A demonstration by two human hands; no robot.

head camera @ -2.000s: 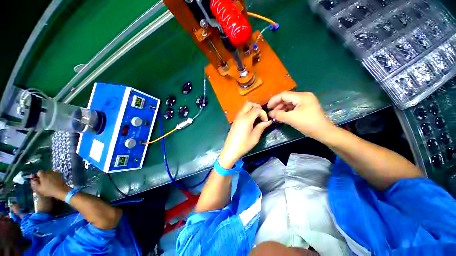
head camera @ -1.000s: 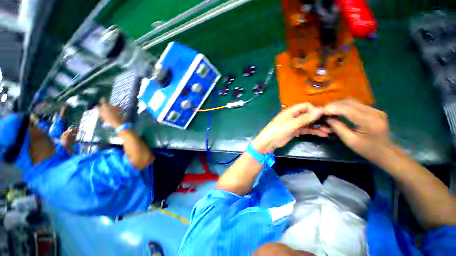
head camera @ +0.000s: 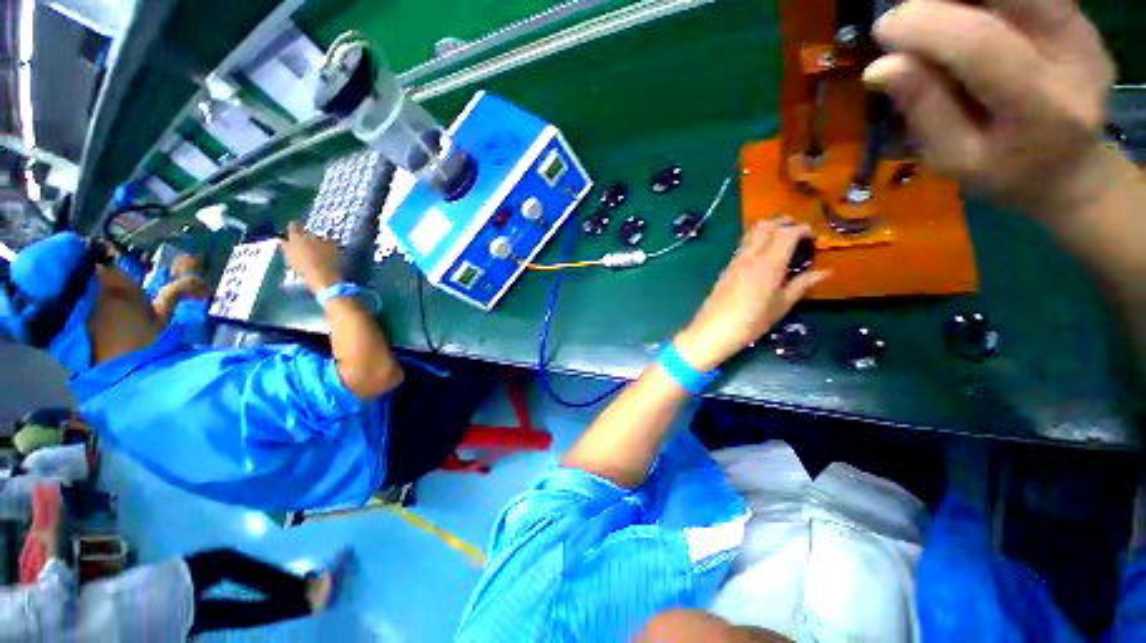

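My left hand (head camera: 754, 283) holds a small black round part (head camera: 801, 251) in its fingertips at the left front of the orange press base plate (head camera: 936, 258). My right hand (head camera: 993, 94) is raised at the top right, in front of the press handle's place; its fingers are curled, and what they hold, if anything, is hidden. The ram (head camera: 863, 182) stands above the locating fixture (head camera: 852, 224). Three black round parts (head camera: 863, 348) lie in a row on the bench in front of the press. Several more (head camera: 632, 230) lie left of the press.
A blue controller box (head camera: 484, 201) with a clear dispenser barrel (head camera: 400, 123) stands on the green bench (head camera: 603, 333) at left. A yellow and clear line with a pale connector (head camera: 623, 260) runs towards the press. A person in a blue smock (head camera: 251, 415) works further left.
My hands have moved apart: the left to the base plate with a part, the right up to the press top. A row of parts now shows at the bench front. The view has shifted left.
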